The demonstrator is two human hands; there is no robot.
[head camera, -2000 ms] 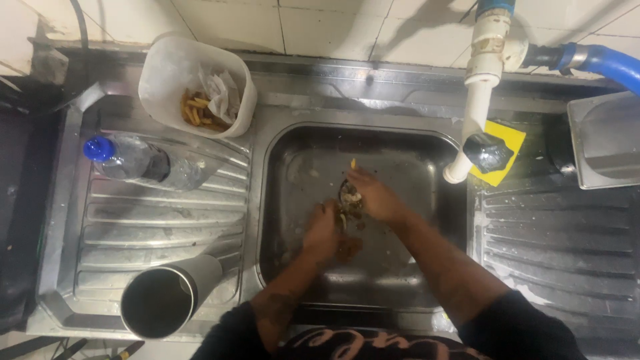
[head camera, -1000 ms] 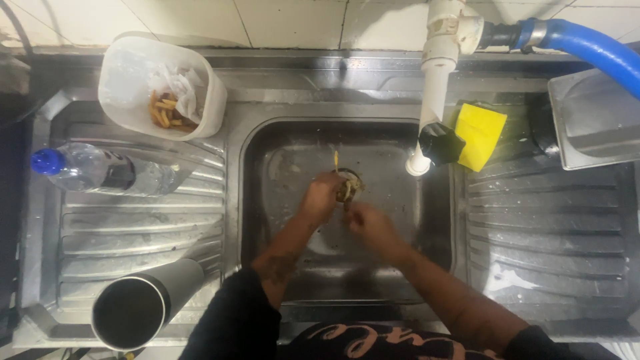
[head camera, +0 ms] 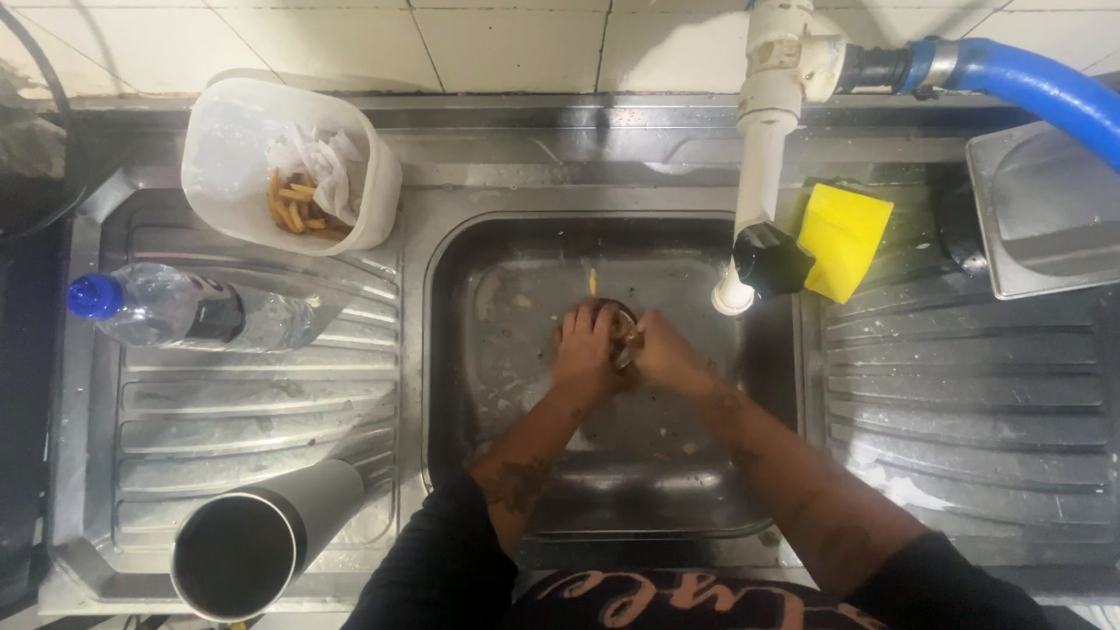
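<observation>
Both hands are low in the stainless steel sink basin (head camera: 507,394), close together over its middle. My left hand (head camera: 584,346) lies with fingers bent over the near side of a small round item filled with food scraps (head camera: 623,339), perhaps the drain strainer; its exact kind is partly hidden. My right hand (head camera: 667,354) has its fingers closed at the right edge of that item, and blur hides whether they grip it. A yellow scrap (head camera: 592,282), like a french fry, lies just beyond the hands. Small food bits are scattered over the basin floor.
Left drainboard: a translucent plastic tub (head camera: 227,166) with fries and crumpled paper, a plastic bottle (head camera: 153,302) with blue cap, and a grey tumbler (head camera: 324,503). Above the basin's right side hangs a white pipe tap (head camera: 763,166) with blue hose (head camera: 1032,83). Beyond are a yellow cloth (head camera: 844,241) and metal pan (head camera: 1041,280).
My hands stay over the middle of the basin, working around the scraps. My left hand now rests more spread beside them. The view has shifted somewhat since two seconds ago.
</observation>
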